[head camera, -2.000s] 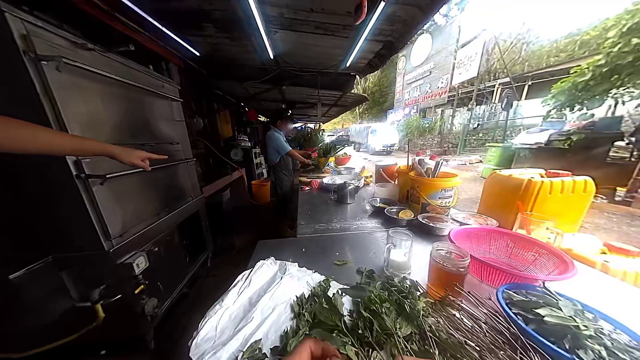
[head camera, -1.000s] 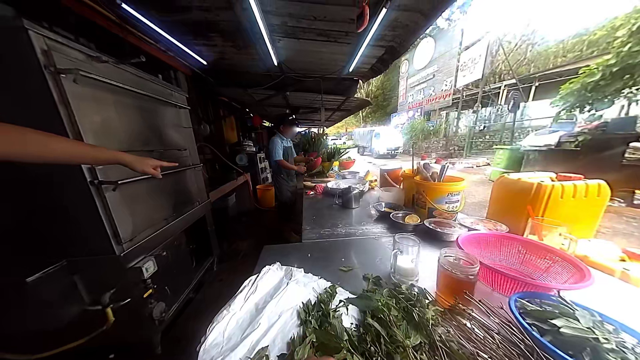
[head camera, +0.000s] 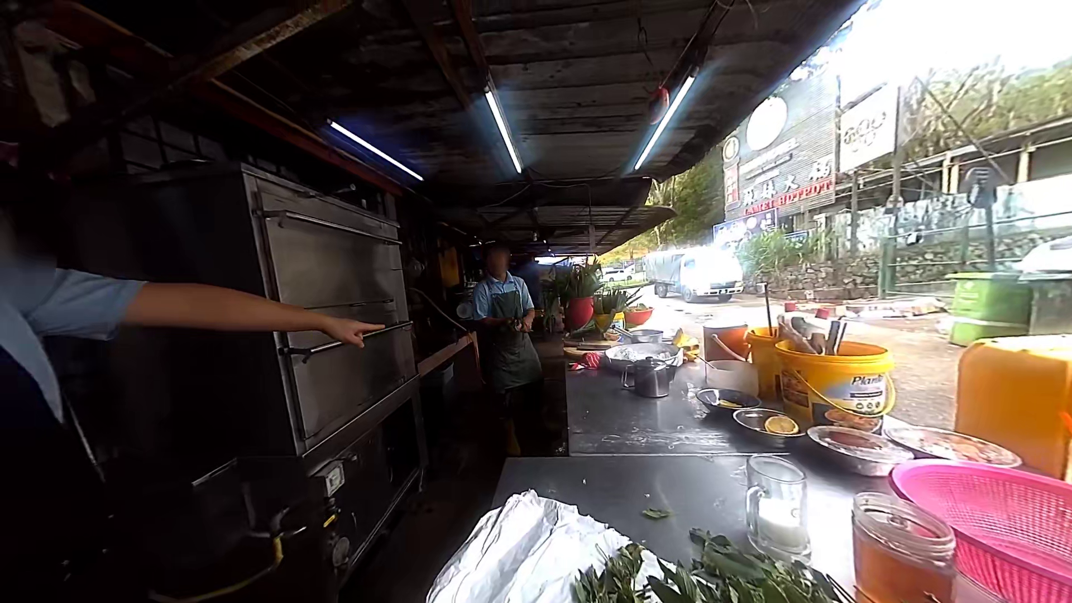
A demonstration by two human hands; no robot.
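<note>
Neither my left hand nor my right hand is in view. Leafy green stems [head camera: 737, 574] lie along the bottom edge of the metal table, partly on a crumpled white sheet [head camera: 536, 548]. Just behind the leaves stands a glass mug [head camera: 777, 511] with something white in it. To its right are an open glass jar of amber liquid [head camera: 903, 553] and a pink plastic basket [head camera: 997, 519]. A co-worker's arm [head camera: 234, 307] reaches in from the left, its finger pointing across the front of a metal oven [head camera: 335, 285].
Farther along the table [head camera: 603, 419] are metal bowls, one with a cut lemon [head camera: 781, 425], a metal pot [head camera: 649, 378] and a yellow bucket of utensils [head camera: 833, 377]. A yellow container [head camera: 1013, 402] stands at right. Another person in an apron [head camera: 507, 327] stands beyond, left of the table.
A hand seen at the bottom edge two seconds ago is out of view. The person in the apron, who was reaching over the table, now stands with hands together. The view has turned left.
</note>
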